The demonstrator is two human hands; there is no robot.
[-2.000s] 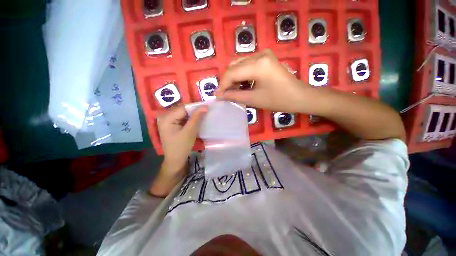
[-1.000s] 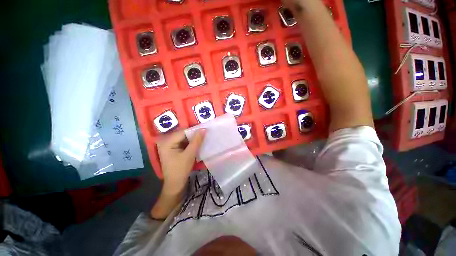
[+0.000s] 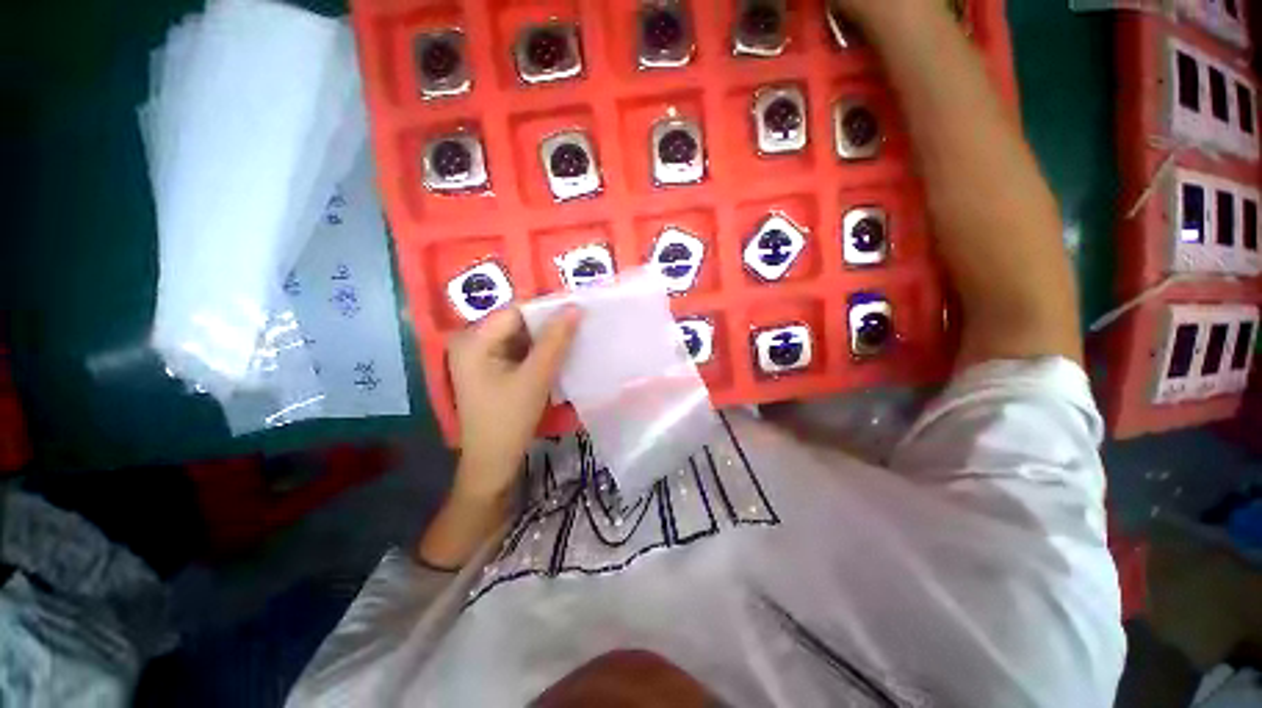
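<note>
My left hand point(image 3: 501, 371) pinches the upper left corner of a translucent sticker sheet point(image 3: 630, 362), which hangs over the near edge of the tray and my shirt. My right hand point(image 3: 886, 11) is at the top edge of the picture, over the right side of the red compartment tray point(image 3: 623, 208). It is mostly cut off, so its fingers and anything in them cannot be made out. Small square parts point(image 3: 568, 163) with metal rims and dark round centres sit one per pocket. Parts in the two nearest rows, such as this one point(image 3: 775, 246), show white around the centre.
Fanned white translucent sheets point(image 3: 235, 180) lie on the dark green bench left of the tray, over a clear sleeve point(image 3: 363, 332) with blue handwriting. At the right stand red holders with white, dark-windowed panels point(image 3: 1207, 221) and pale cords.
My right hand has left the sheet and reached up and away to the tray's far right. My left hand still holds the sheet, now tilted. The tray has shifted in view.
</note>
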